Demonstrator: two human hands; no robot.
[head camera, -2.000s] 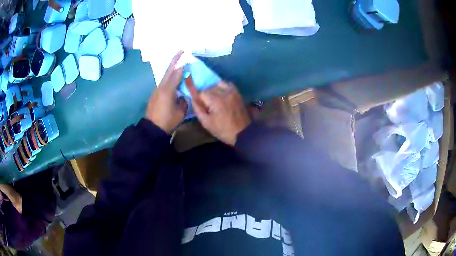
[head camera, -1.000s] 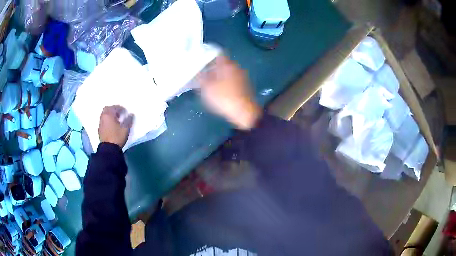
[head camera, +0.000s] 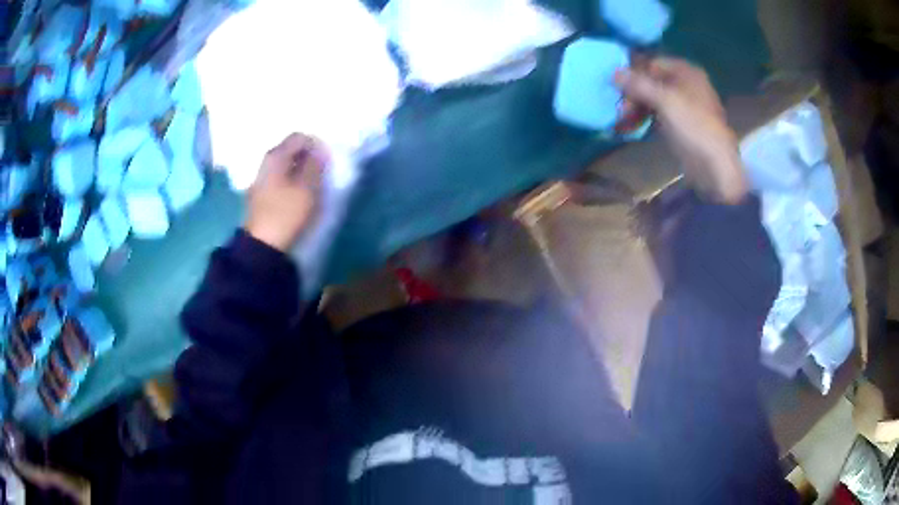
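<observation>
My right hand (head camera: 680, 104) grips a light-blue speaker (head camera: 589, 85) at its right side, over the back right part of the green table. A second light-blue unit (head camera: 639, 16) lies just behind it. My left hand (head camera: 286, 187) pinches the near edge of a white sheet (head camera: 330, 212), which hangs down from the fingers, in front of the glaring white stack (head camera: 296, 79). Another white pile (head camera: 468, 37) lies right of the stack. The frame is blurred, so the fingertips are not sharp.
Many light-blue speakers and panels (head camera: 148, 213) crowd the left of the green table (head camera: 434, 178). An open brown carton (head camera: 611, 286) stands at the right, below the table edge, with white wrapped bundles (head camera: 803, 237) in it. A small red thing (head camera: 416, 286) shows under the table edge.
My right hand has moved right from the white sheets and taken hold of a speaker. My left hand has lifted a sheet's edge from the stack. The whole view has shifted.
</observation>
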